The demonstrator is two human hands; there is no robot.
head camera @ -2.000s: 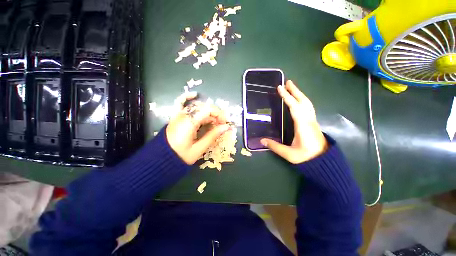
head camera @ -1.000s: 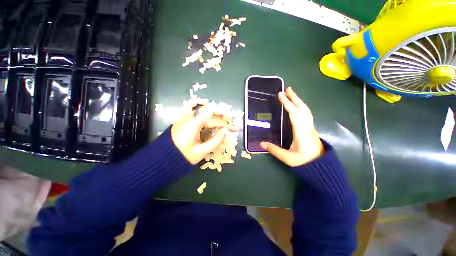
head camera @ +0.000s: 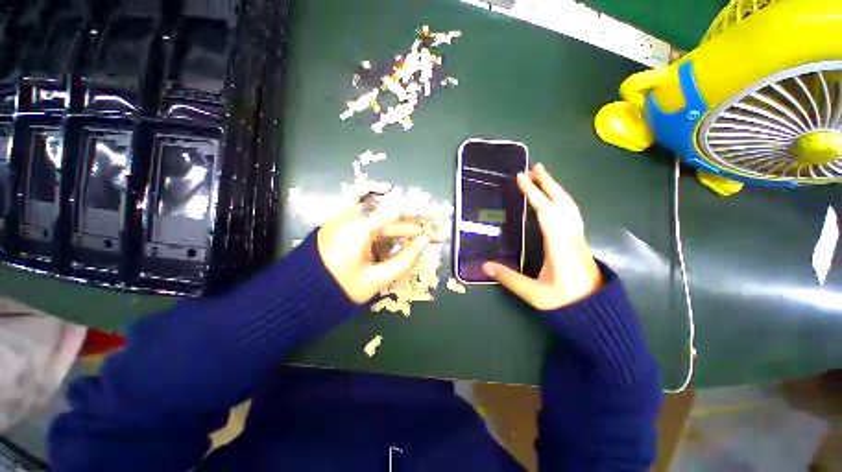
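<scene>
A smartphone [head camera: 492,194] with a pale rim and dark, reflective screen lies flat on the bench. My right hand [head camera: 554,241] holds it at its right side, fingertips on the right edge and thumb on the lower screen. My left hand [head camera: 360,247] is over a loose pile of small cream-white pads [head camera: 415,277], left of the phone. Its thumb and finger are curled towards each other at the right of the pile. A small pale bit shows by the fingertips, but whether they pinch it cannot be told.
A glossy black blister tray [head camera: 249,184] with grey-silver pieces in its pockets is at left. A second scatter of small bits [head camera: 406,83] lies farther up. A yellow and blue fan [head camera: 683,106] stands upper right, with a white cable [head camera: 681,258] running down the bench. Pale fabric shows lower left.
The camera view has shifted slightly, so the tray, bits and phone sit a little differently in the picture. My hands stay at the pile and the phone, with only slight left finger movement.
</scene>
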